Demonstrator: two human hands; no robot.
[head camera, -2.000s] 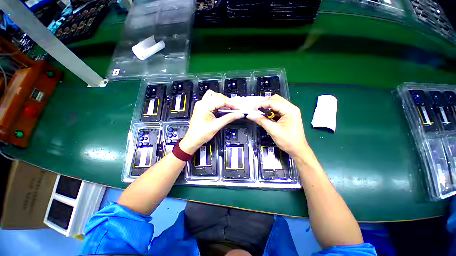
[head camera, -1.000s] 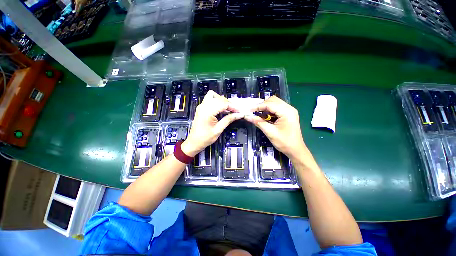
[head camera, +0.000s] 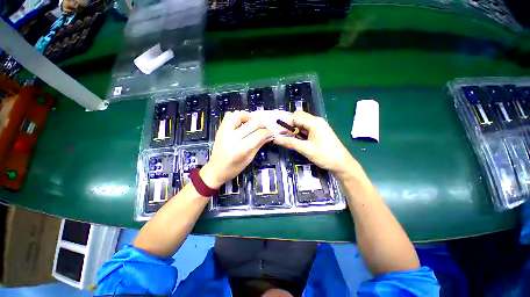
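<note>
My left hand (head camera: 237, 145) holds a white adhesive sheet (head camera: 268, 118) above the blister tray. My right hand (head camera: 314, 141) meets it at the sheet's right side and holds dark tweezers (head camera: 292, 129) with a yellow section. The tweezer tips and any small piece there cannot be made out. The clear blister tray (head camera: 217, 213) lies under both hands, with black housings (head camera: 266, 181) in two rows. The housings show pale rectangles with yellow outlines. My hands hide parts of the middle housings.
A spare white sheet (head camera: 365, 120) lies right of the tray. A second filled tray (head camera: 504, 183) is at far right. A clear empty tray (head camera: 187, 74) with a curled sheet (head camera: 153, 59) is at the back left. A metal post (head camera: 52, 66) and orange-brown fixture (head camera: 29, 139) stand at left.
The view has shifted, so the bench items sit further left. The tweezers now show more clearly across the sheet, turned in my right hand. My left fingers lie flatter over the sheet.
</note>
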